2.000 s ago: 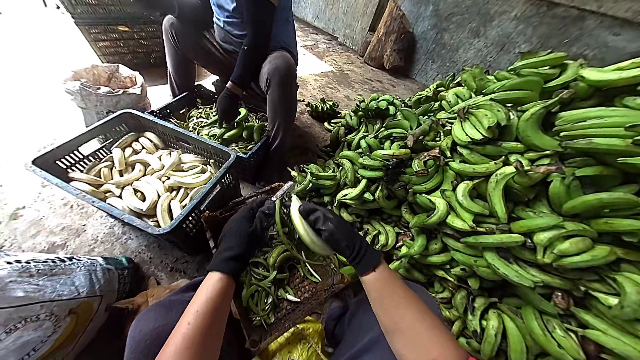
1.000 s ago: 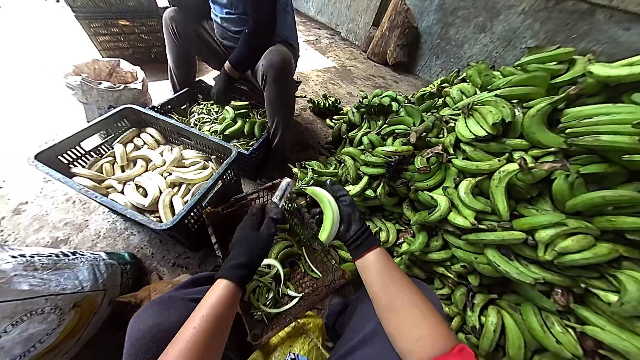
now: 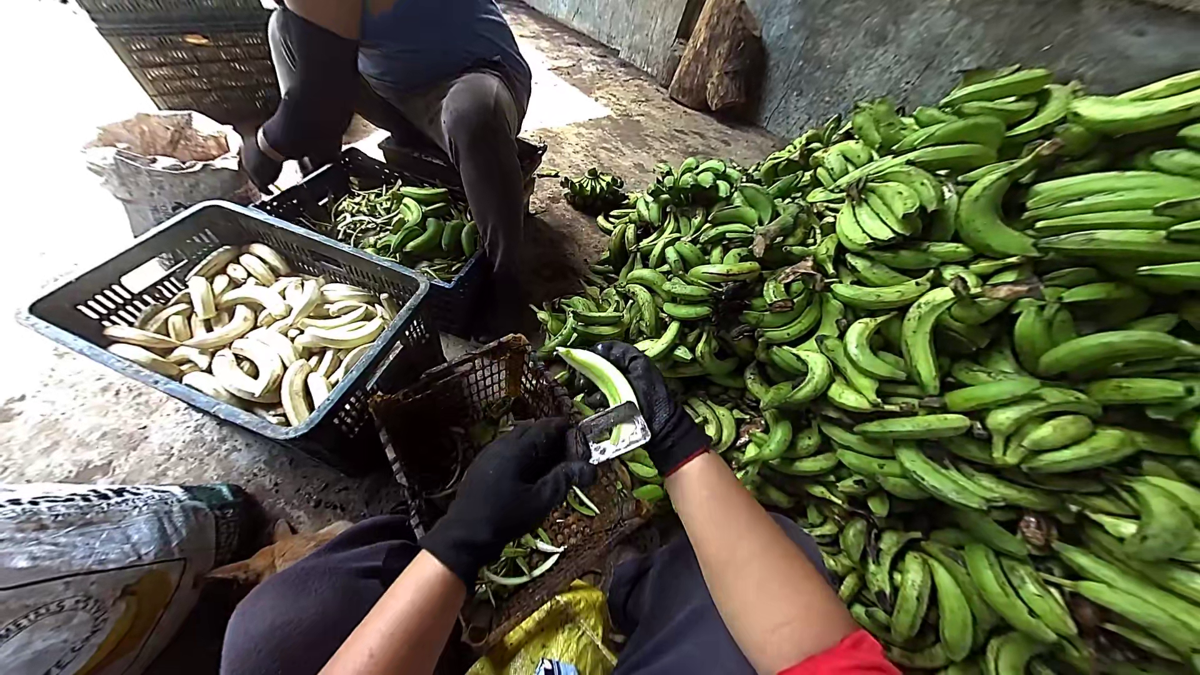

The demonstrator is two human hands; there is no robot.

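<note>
In a black glove, my left hand [image 3: 516, 487] grips a metal-bladed peeling tool [image 3: 614, 432], whose flat blade lies against a green plantain or banana. My right hand [image 3: 649, 403], also black-gloved, holds that partly peeled fruit [image 3: 600, 375], its pale flesh showing along one side. Beneath both hands is a brown mesh crate [image 3: 506, 375] with strips of green peel [image 3: 525, 567] inside. A large heap of unpeeled green fruit [image 3: 919, 427] spreads to the right. On the left, peeled pale fruit [image 3: 253, 328] fills much of a dark plastic crate [image 3: 220, 412].
Opposite me sits a person [image 3: 469, 122] in dark gloves beside a crate [image 3: 459, 281] of green fruit and peel. An open sack [image 3: 164, 178] stands behind the left crate. A printed sack [image 3: 84, 581] and an orange-furred animal [image 3: 281, 548] are at lower left; a yellow sack [image 3: 553, 637] is below.
The blade, raised clear of the fruit a second ago, now rests on it. The seated person's gloved hand has moved left, away from the green fruit crate toward the open sack.
</note>
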